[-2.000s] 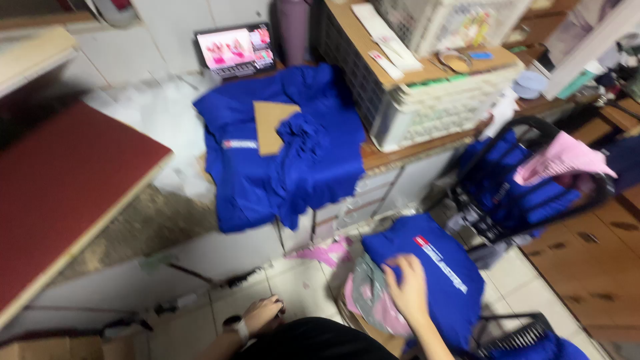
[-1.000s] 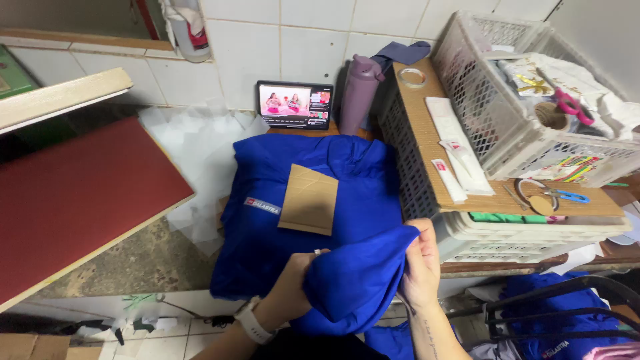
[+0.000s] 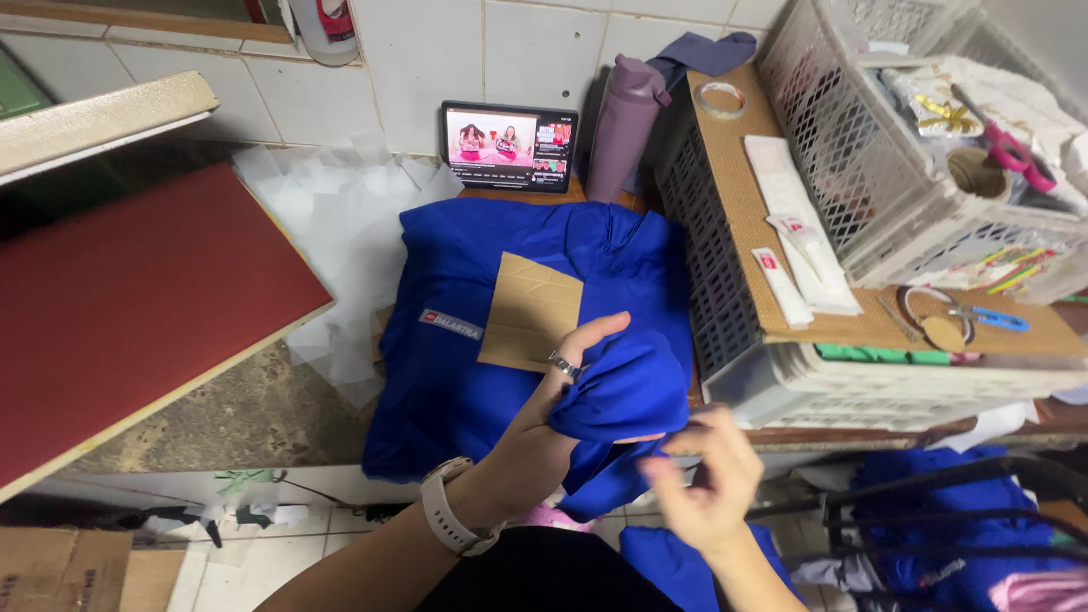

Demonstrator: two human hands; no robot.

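My left hand (image 3: 544, 425), with a ring and a white wristwatch (image 3: 455, 510), holds a bunched blue fabric piece (image 3: 629, 387); the cloth covers most of its fingers and the thumb points up. Just right of the cloth is my right hand (image 3: 705, 480), slightly blurred, its fingers apart and curled at the cloth's lower edge; whether it touches cannot be told. Beyond both hands, blue garments (image 3: 442, 374) with a printed label lie stacked on the counter, a piece of brown cardboard (image 3: 531, 310) on top. More folded blue cloth (image 3: 671, 565) sits low, below my hands.
A tablet (image 3: 510, 146) and purple bottle (image 3: 626, 127) stand behind the garments. Right are plastic crates (image 3: 952, 212), a tape roll (image 3: 721, 99), pink-handled scissors (image 3: 1011, 157) and small blue snips (image 3: 990, 319). A red board (image 3: 144, 297) juts in from the left, near translucent sheets (image 3: 340, 238).
Both hands were at the blue fabric one second ago; now the left holds it bunched and the right has its fingers apart beside it. Two seconds ago the right hand was on the lower blue cloth.
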